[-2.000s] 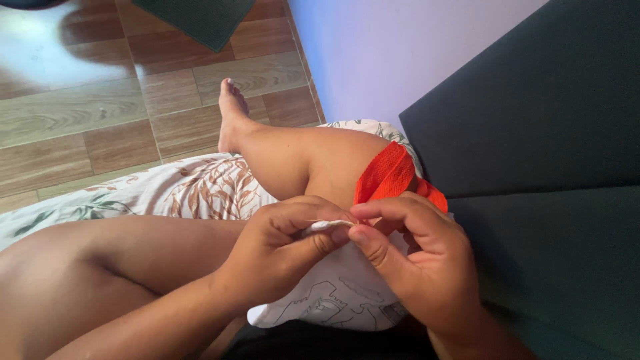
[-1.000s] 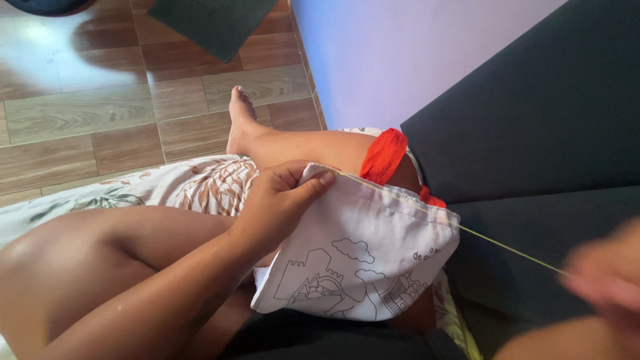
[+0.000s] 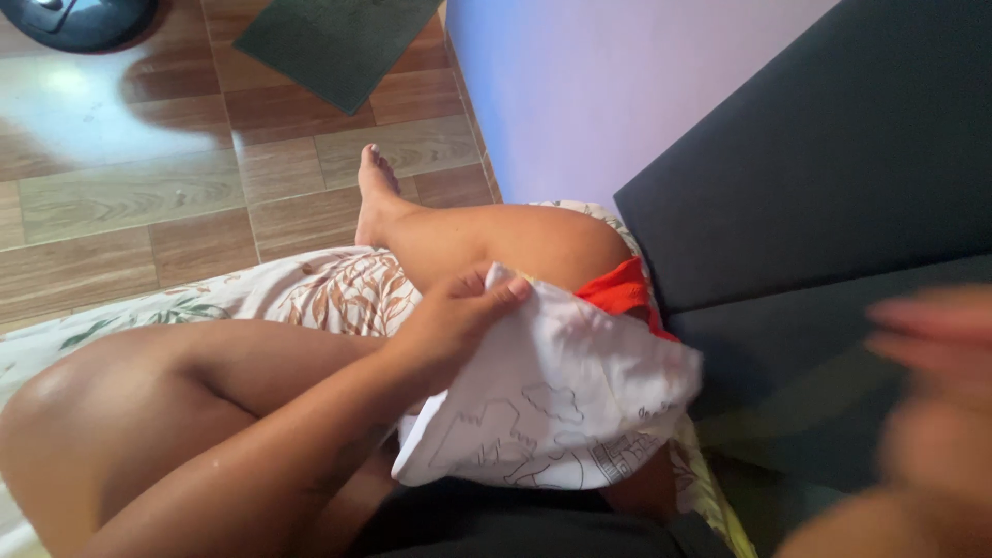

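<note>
White printed fabric point(image 3: 573, 403) with line drawings of a castle and clouds lies over my lap. Its upper left corner is pinched between the thumb and fingers of my left hand point(image 3: 473, 306). Blurred by motion, my right hand point(image 3: 938, 372) is out at the far right, away from the fabric; whether it grips a thread or needle cannot be made out. Red fabric or yarn point(image 3: 620, 288) lies on my thigh, partly behind the white fabric's top edge. A trace of yellowish thread shows along that edge near my left thumb.
I sit on a surface covered with a leaf-patterned cloth point(image 3: 333, 291). A dark padded backrest point(image 3: 814, 170) stands at the right beside a pale wall point(image 3: 589, 85). On the tiled floor are a dark green mat point(image 3: 341, 46) and a round black object point(image 3: 77, 23).
My right hand has moved from beside my left hand out to the right; a second ago a yellowish thread stretched from the fabric toward it. The white fabric was bunched earlier and is now spread wider.
</note>
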